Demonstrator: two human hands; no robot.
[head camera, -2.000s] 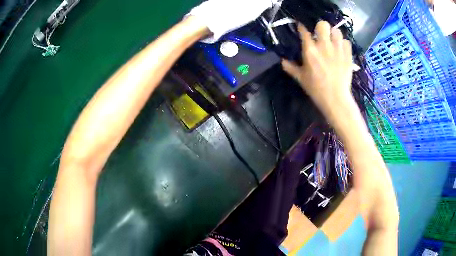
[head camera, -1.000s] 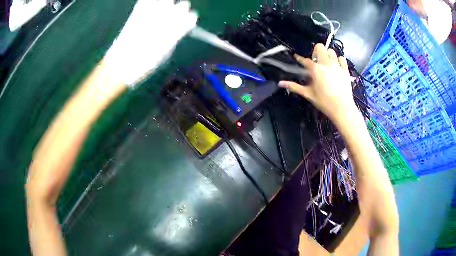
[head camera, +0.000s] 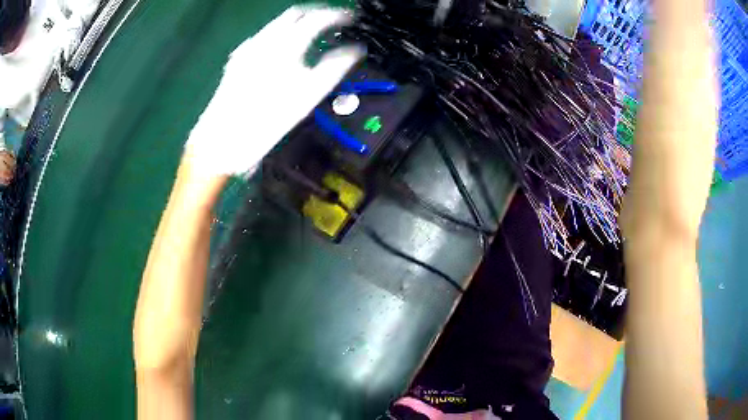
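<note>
My left hand (head camera: 266, 94), in a white glove, is at the upper left beside the black cable pile (head camera: 484, 57). Its fingertips meet the pile's left edge; whether they grip strands is unclear. Only my right forearm shows at the right; the right hand is beyond the top edge. The black cables lie spread out, their thin light ends fanning over the bench edge. Blue-handled pliers (head camera: 339, 131) lie on the black soldering station (head camera: 389, 123), right of my glove.
A tray with a yellow block (head camera: 332, 215) is beside the station. Black cords cross the bench (head camera: 344, 328). A carton (head camera: 584, 349) with white-tied black bundles (head camera: 586, 275) is at lower right. Blue crates (head camera: 619, 33) are at upper right. Part of a person (head camera: 61, 49) shows at upper left.
The white strip stretched between my hands is no longer visible. The cables have spread out. My left hand moved right to the pile; my right hand moved up out of the picture.
</note>
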